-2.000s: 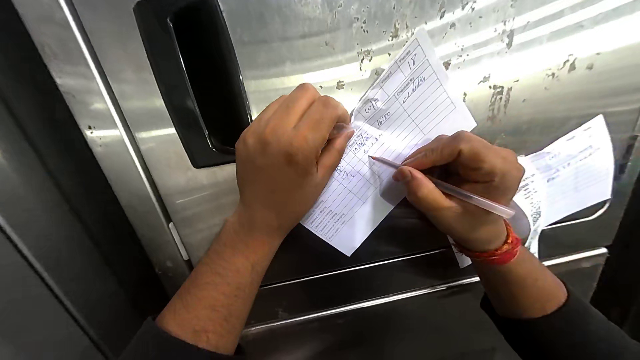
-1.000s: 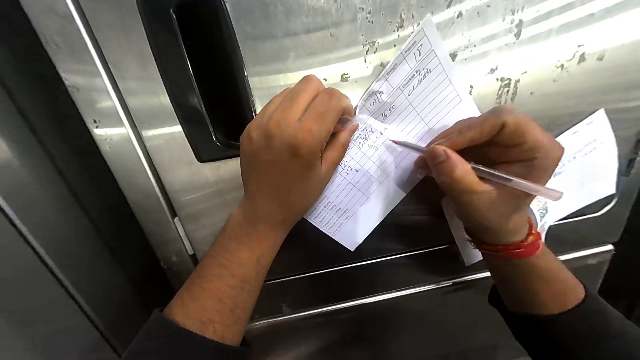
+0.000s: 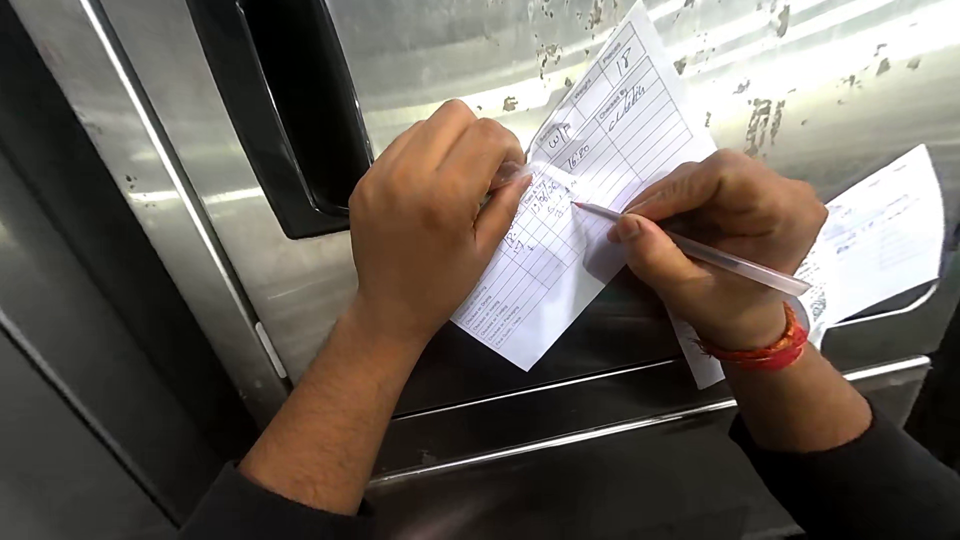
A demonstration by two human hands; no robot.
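Observation:
A printed paper form with ruled boxes and handwriting lies tilted against a stainless steel door. My left hand presses at the form's left edge, with a small piece of clear plastic, possibly a pen cap, pinched between thumb and fingers. My right hand, with a red thread bracelet at the wrist, grips a clear-barrelled pen. The pen's tip touches or hovers just over the middle of the form; which of the two cannot be told.
More written and printed papers stick out behind my right wrist. A black recessed handle is at the upper left of the worn steel door. Below the form run a dark panel and a bright metal trim edge.
The pen and my right hand shifted right and slightly up on the form after the oldest frame. My left hand keeps its place at the form's edge.

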